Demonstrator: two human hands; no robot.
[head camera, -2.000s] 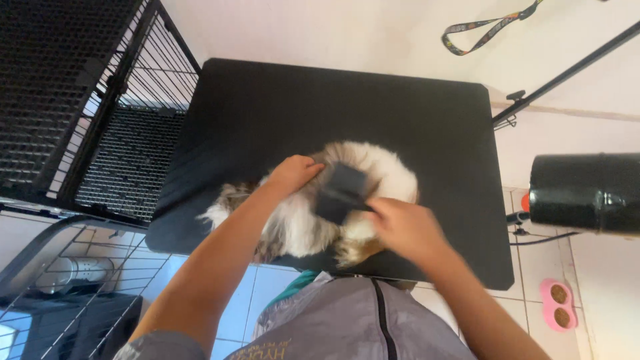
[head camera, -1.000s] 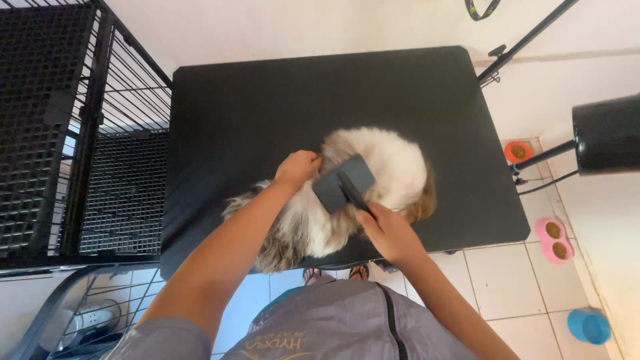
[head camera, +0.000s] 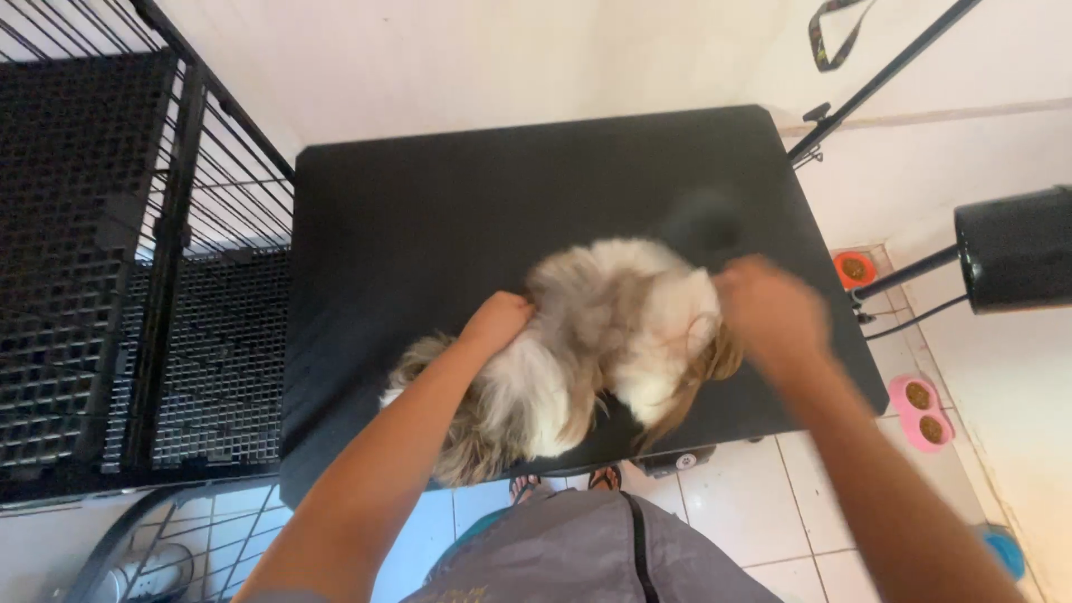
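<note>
A long-haired white, brown and grey dog (head camera: 586, 327) is on a black grooming table (head camera: 469, 209), near its front edge. My left hand (head camera: 500, 321) rests on the dog's back with its fingers closed in the fur. My right hand (head camera: 770, 314) is blurred by motion, just right of the dog, closed on the handle of a grooming brush. The dark brush head (head camera: 703, 222) shows only as a blur over the table, above and left of that hand. The dog's face cannot be made out.
Black wire cages (head camera: 201, 335) stand at the left. A grooming arm (head camera: 879, 79) rises at the right, below a hanging patterned loop (head camera: 821, 42). A black cylinder (head camera: 1013, 249) juts in at the right. Food bowls, pink (head camera: 921, 412) and orange (head camera: 854, 270), sit on the tiled floor.
My right hand and the brush have moved off the dog's back to the right, where one second ago the brush lay on the fur. My left hand stays on the dog.
</note>
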